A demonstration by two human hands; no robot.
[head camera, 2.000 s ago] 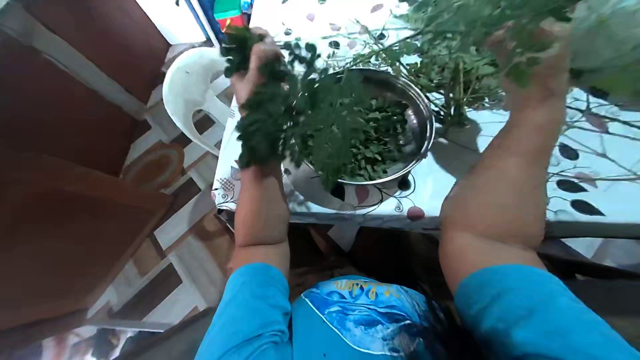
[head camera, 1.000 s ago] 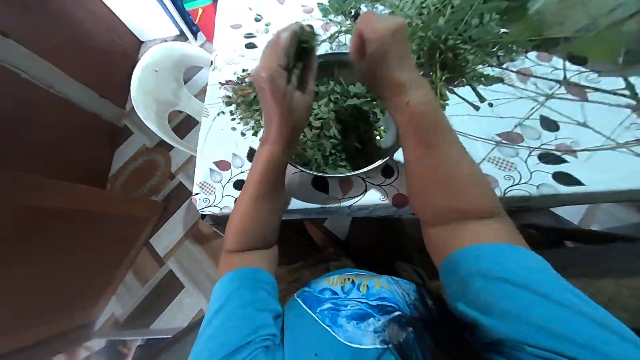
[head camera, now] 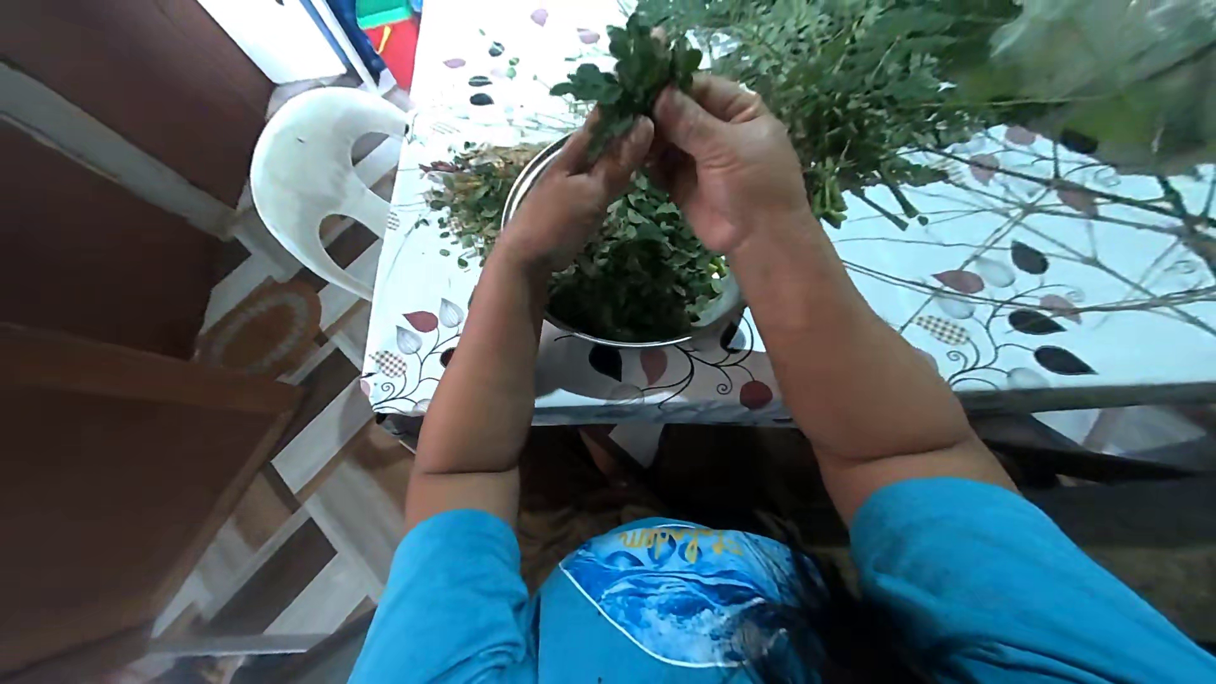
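My left hand (head camera: 570,199) grips a small leafy sprig (head camera: 632,76) above the rim of a round metal bowl (head camera: 617,340). Beside it, my right hand (head camera: 731,157) has its thumb and fingers closed at the same sprig, so both hands meet on it. Loose green leaves (head camera: 655,256) fill much of the bowl below. To the right of the bowl lies a large heap of leafy branches (head camera: 836,95). A smaller pile of stripped stems with leaves (head camera: 475,195) is at the bowl's left. The forearms cover parts of the bowl.
The table has a leaf-patterned white cloth (head camera: 855,366), with its near edge just in front of me. Bare thin branches (head camera: 1073,190) spread over its right side, near a translucent plastic bag (head camera: 1121,66). A white plastic chair (head camera: 304,171) stands left of the table.
Two seconds ago my left hand held a larger leafy bunch and my right was at the branches on the right. Both hands have since come together over the bowl.
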